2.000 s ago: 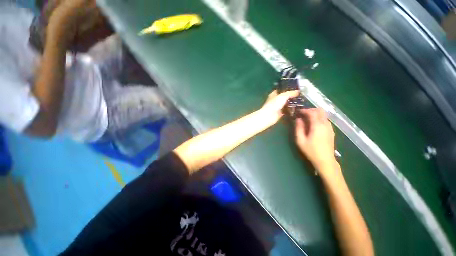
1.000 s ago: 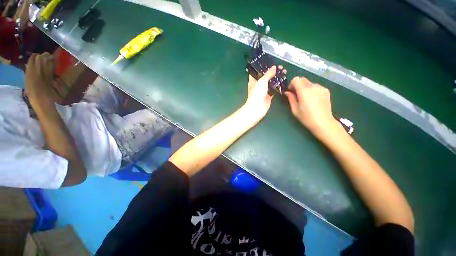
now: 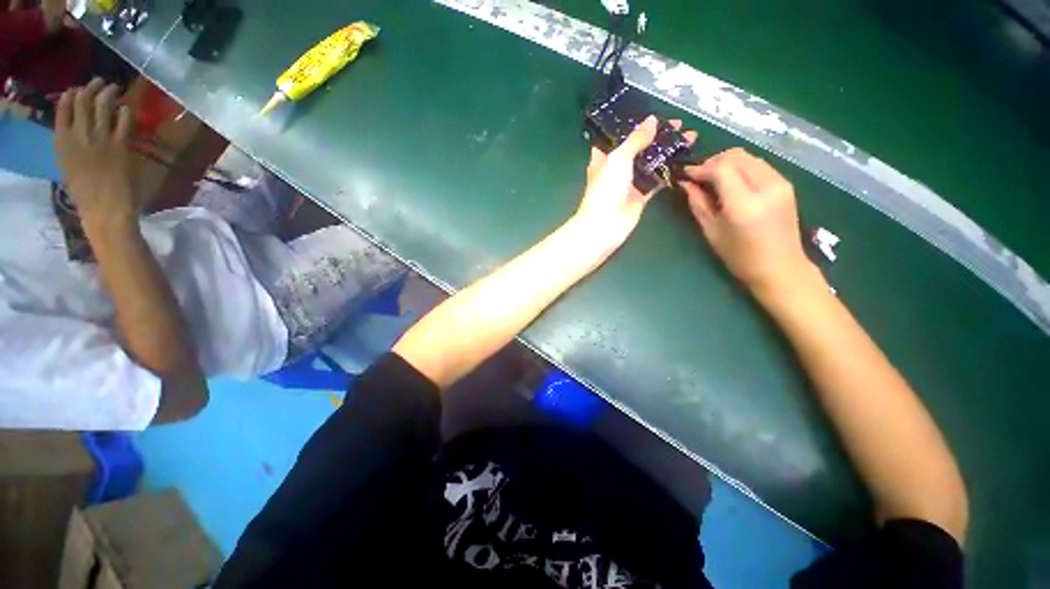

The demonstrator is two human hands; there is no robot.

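A black circuit board module (image 3: 618, 112) with rows of small white points is held low over the green bench, beside the pale metal strip. My left hand (image 3: 616, 178) grips it, with the thumb on its top face. Black wire leads (image 3: 611, 58) run from its far end to white plug ends (image 3: 617, 7) at the top edge. My right hand (image 3: 737, 201) has its fingertips pinched at the module's near end, at small wires, one yellowish; the exact grip is too small to tell. White plug ends (image 3: 824, 242) show beyond my right wrist.
A yellow glue tube (image 3: 327, 63) lies on the green bench (image 3: 461, 150). Dark modules (image 3: 212, 31) lie at the upper left. The pale scuffed strip (image 3: 794, 136) crosses the bench. A person in white (image 3: 173, 299) sits at left, near cardboard boxes (image 3: 144, 550).
The view has turned and shifted, moving the tube and strip in the picture. Both hands stay at the module. The neighbouring person's raised hand has changed pose.
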